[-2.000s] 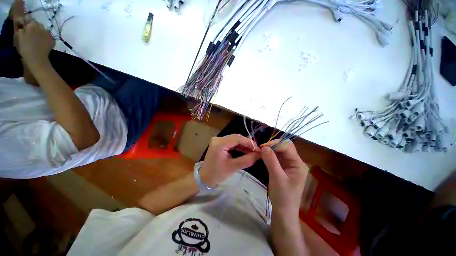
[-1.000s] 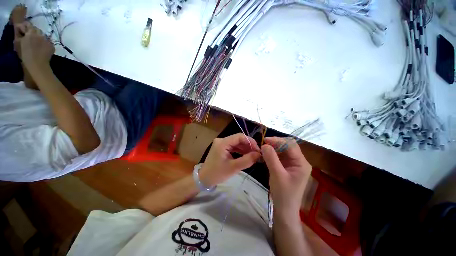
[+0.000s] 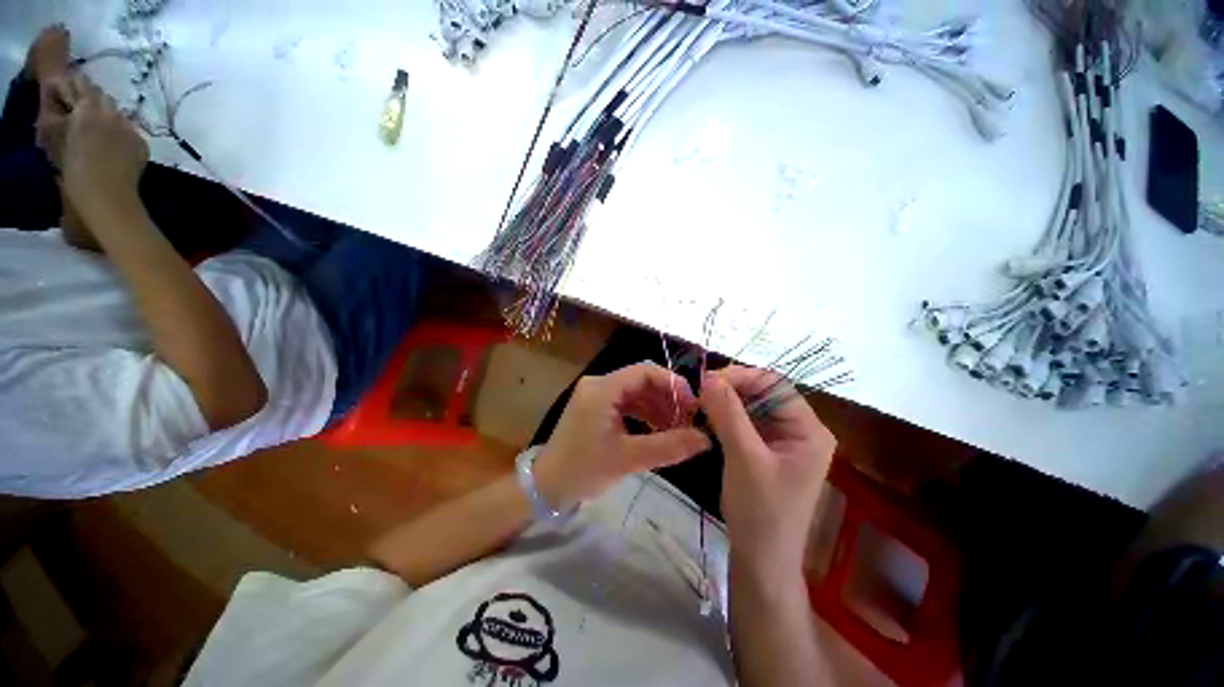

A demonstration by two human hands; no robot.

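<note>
Thin core wires (image 3: 803, 371) fan up and to the right from the fingertips of my right hand (image 3: 768, 450), which pinches them above my lap. My left hand (image 3: 624, 430) is close at its left, with thumb and forefinger tips on a few thin reddish and pale wires (image 3: 673, 360) that rise between the two hands. The fingertips of both hands nearly touch. Below the hands, thin wires hang over the shirt with a tiny white plug housing (image 3: 705, 607) at the end. Where the wires join a cable is hidden by the fingers.
The white table (image 3: 752, 228) holds a centre cable bundle (image 3: 571, 188) with wire ends over the edge, a right cable bundle (image 3: 1074, 322), a black phone (image 3: 1172, 169) and a yellow-handled tool (image 3: 392, 110). Another person's hands (image 3: 94, 134) work at left. Red stools (image 3: 873, 577) stand below.
The thin wires between my hands have shifted, and orange ones seen earlier no longer show. The wires hanging below have moved left. The view has shifted slightly, with more of the phone showing.
</note>
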